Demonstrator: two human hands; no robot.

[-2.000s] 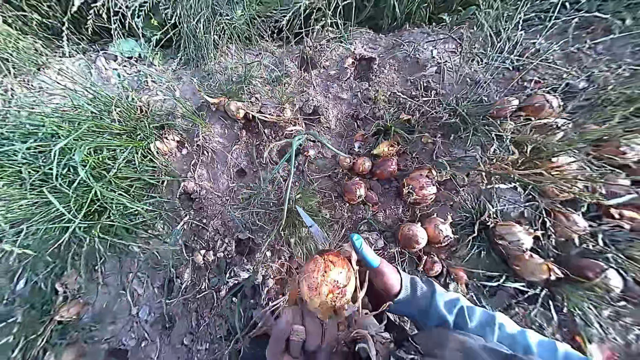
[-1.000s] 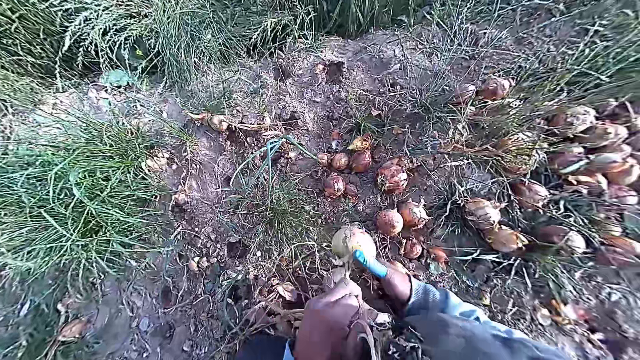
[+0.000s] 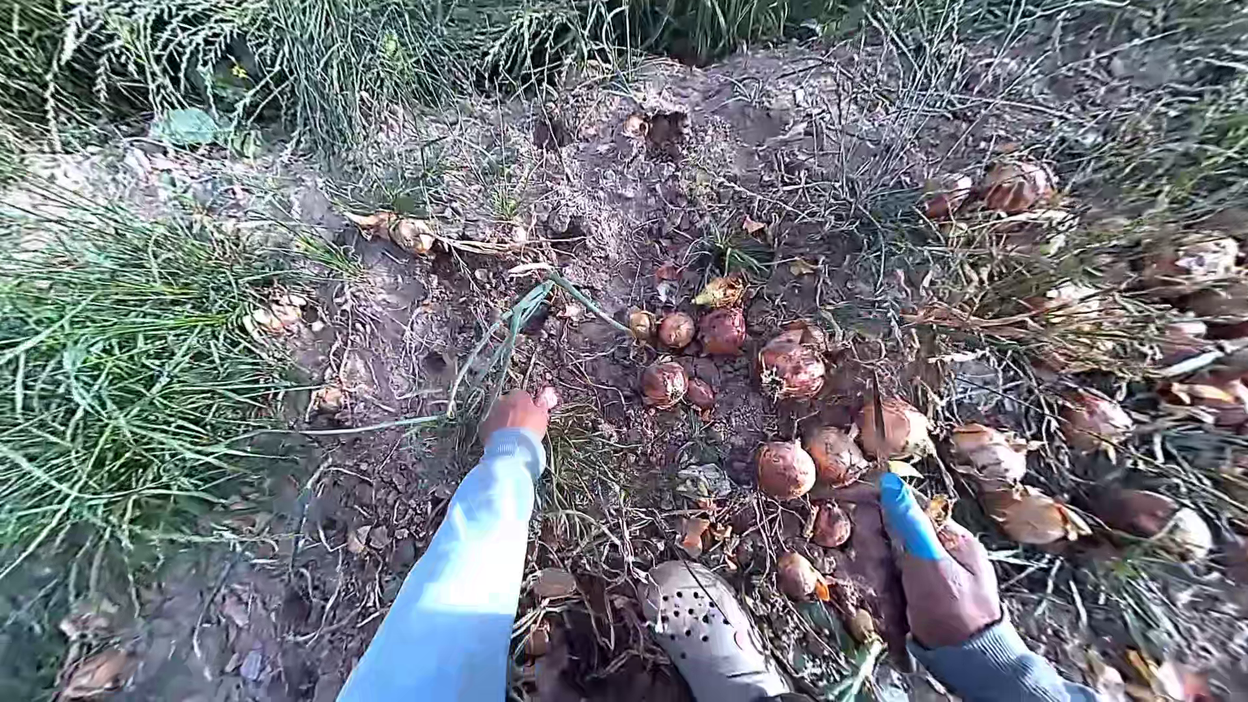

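Note:
My left hand (image 3: 517, 414) is low over the soil, touching or beside the green onion leaves (image 3: 512, 331); its fingers are partly hidden, so whether it grips anything is unclear. My right hand (image 3: 946, 585) is at the lower right, closed on a knife whose thin blade (image 3: 879, 421) points up the view. A bright blue piece (image 3: 912, 517) lies along this hand; whether handle or finger cover is unclear. Behind the blade rests a pale brown onion (image 3: 907, 431), near a round onion (image 3: 786, 470) and a flaky reddish onion (image 3: 792, 367). Smaller onions (image 3: 664, 384) lie between the hands.
More onions (image 3: 1033, 515) with dry leaves spread over the right side. A perforated clog (image 3: 707, 624) stands at the bottom centre. Tall grass tufts (image 3: 127, 370) grow at the left and along the top. A withered onion plant (image 3: 409, 234) lies at upper left.
The onion held a second ago is out of my left hand, and a pale onion now lies beside the others near the knife. My left hand has moved up and left, my right hand to the right.

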